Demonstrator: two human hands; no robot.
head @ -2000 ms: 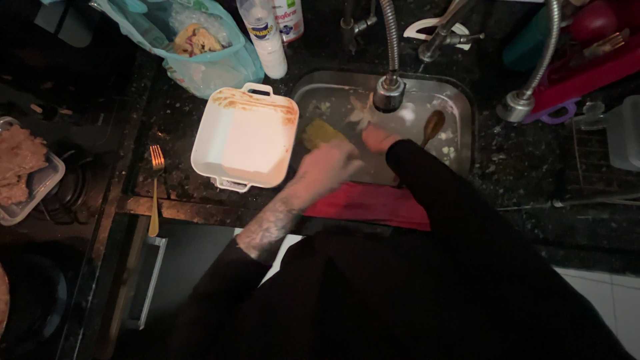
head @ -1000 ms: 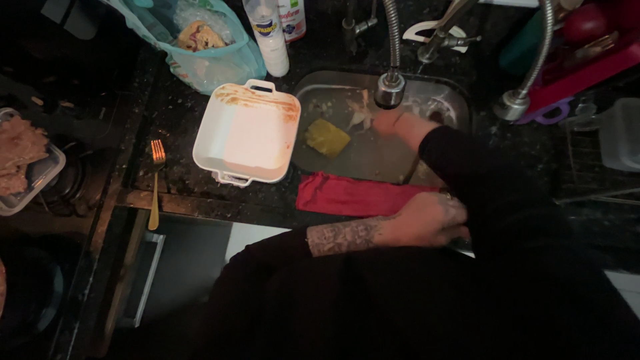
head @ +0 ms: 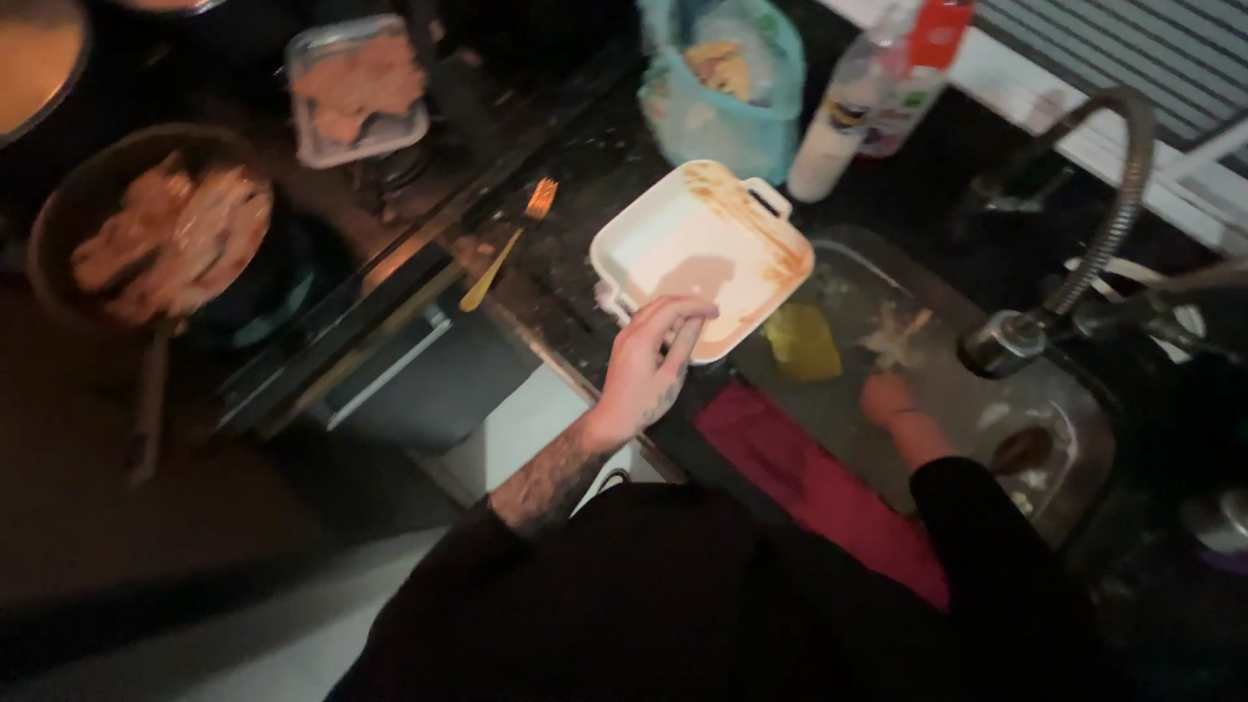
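My left hand (head: 658, 366) is over the near edge of a white square baking dish (head: 673, 234) with brown residue; whether its fingers touch the dish cannot be told. The dish stands on the dark counter beside the sink. Inside the metal sink (head: 975, 419), my right hand (head: 887, 400) is closed beside pale food scraps (head: 895, 336); what it may hold is hidden. A yellow sponge or cloth (head: 804, 341) lies in the sink to its left, and a brown oval thing, perhaps a spoon's bowl (head: 1022, 450), to its right. A red cloth (head: 819, 487) lies along the sink's front edge.
A gold fork (head: 509, 249) lies left of the dish. Behind stand a blue plastic bag (head: 721, 127) and a bottle (head: 843, 127). A spring-hose faucet (head: 1121, 214) hangs over the sink. Farther left are a pan of meat (head: 175, 239) and a plastic tub of meat (head: 361, 83).
My left hand has moved from the sink's front edge by the red cloth to the baking dish. My right hand stays in the sink. The view has swung left.
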